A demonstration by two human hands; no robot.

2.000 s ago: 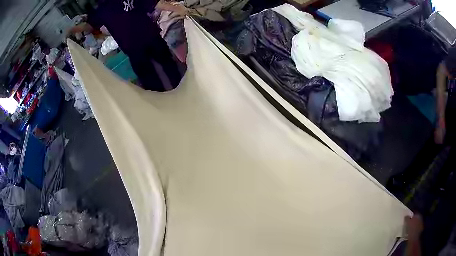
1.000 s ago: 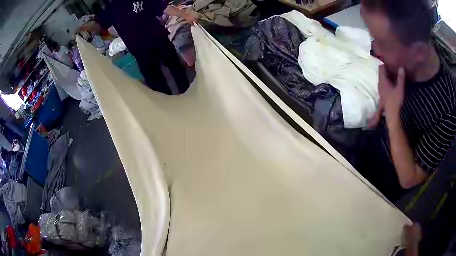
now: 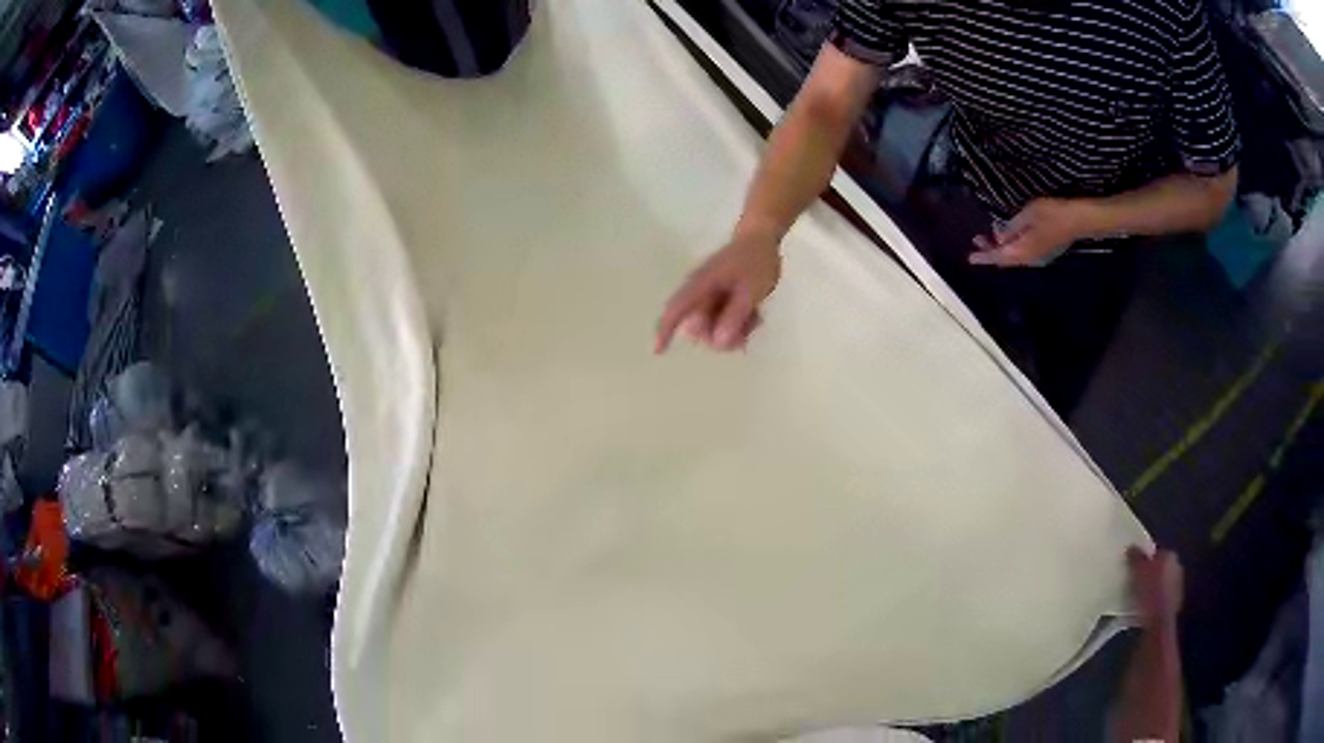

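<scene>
A large cream cloth is stretched in the air in front of me and fills most of the view. A dark gap shows along its right edge. My right hand grips the cloth's near right corner. My left hand is not in view; the near left part of the cloth runs out at the bottom edge. Another person's hand points over the middle of the cloth; whether it touches the cloth cannot be told.
A person in a striped shirt stands at the cloth's right side. Another person's dark-clothed legs show at the far edge. Plastic-wrapped bundles and an orange item lie at the left. Yellow lines mark the floor at right.
The view has tilted down. The person in the striped shirt has come in from the right and now holds one arm out over the cloth. My right hand still holds the corner.
</scene>
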